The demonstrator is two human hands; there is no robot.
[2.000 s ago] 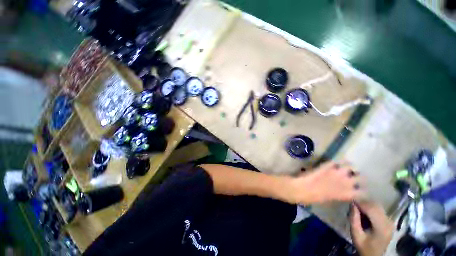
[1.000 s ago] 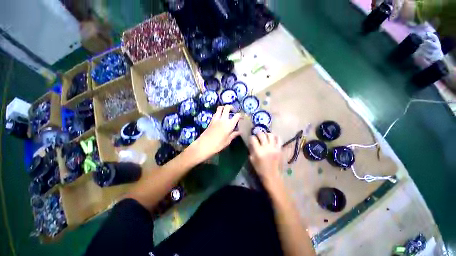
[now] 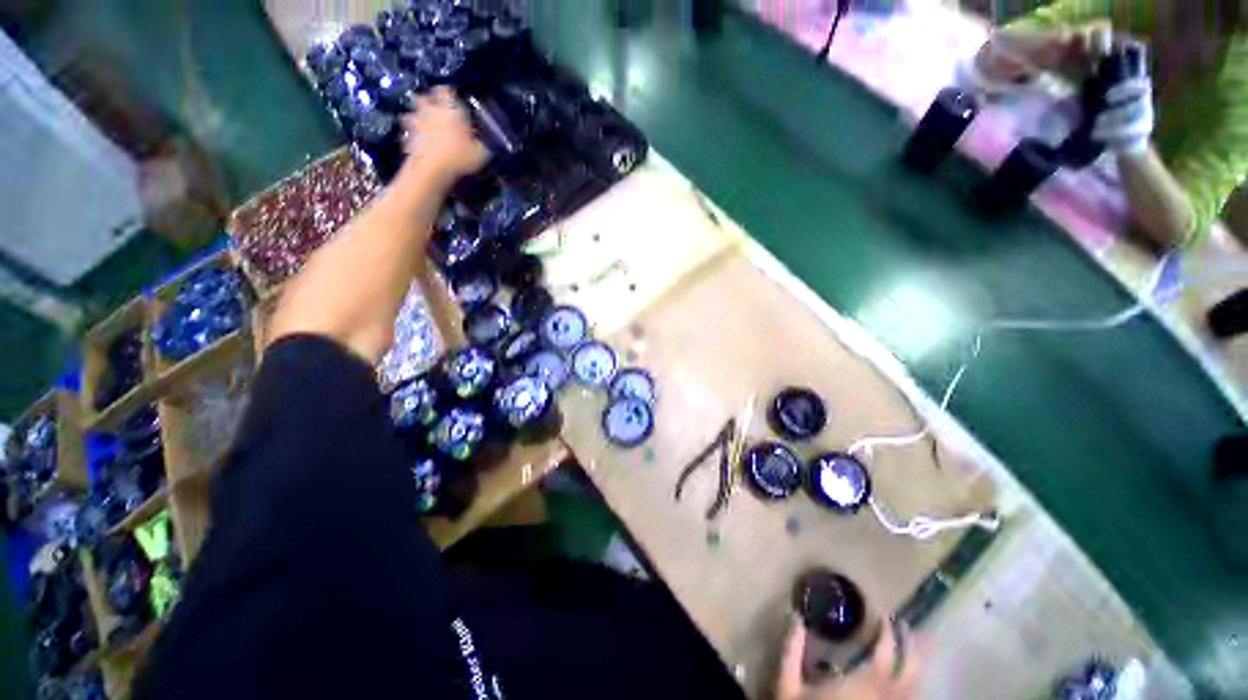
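Note:
My left hand (image 3: 445,133) reaches out over the black parts tray (image 3: 582,153) at the top left. It is blurred among dark round parts, and I cannot tell if it holds one. My right hand (image 3: 851,662) is at the bottom edge, partly cut off, with fingers apart at the near side of a glossy black end cap (image 3: 831,604) on the bench. Three more black caps (image 3: 773,469) stand grouped mid-bench, with dark-handled pliers (image 3: 712,472) to their left. Round blue-white circuit boards (image 3: 594,364) lie at the bench's left edge.
Cardboard sorting bins (image 3: 205,308) fill the left side. A white cable (image 3: 931,524) loops beside the caps. Beyond the green conveyor (image 3: 849,246), another person's gloved hand (image 3: 1125,115) handles black cylinders (image 3: 940,130). Green bits (image 3: 162,581) lie lower left.
My left hand has moved from the circuit boards up and away to the black tray. My right hand has left the boards and come to the lone cap. The view has shifted.

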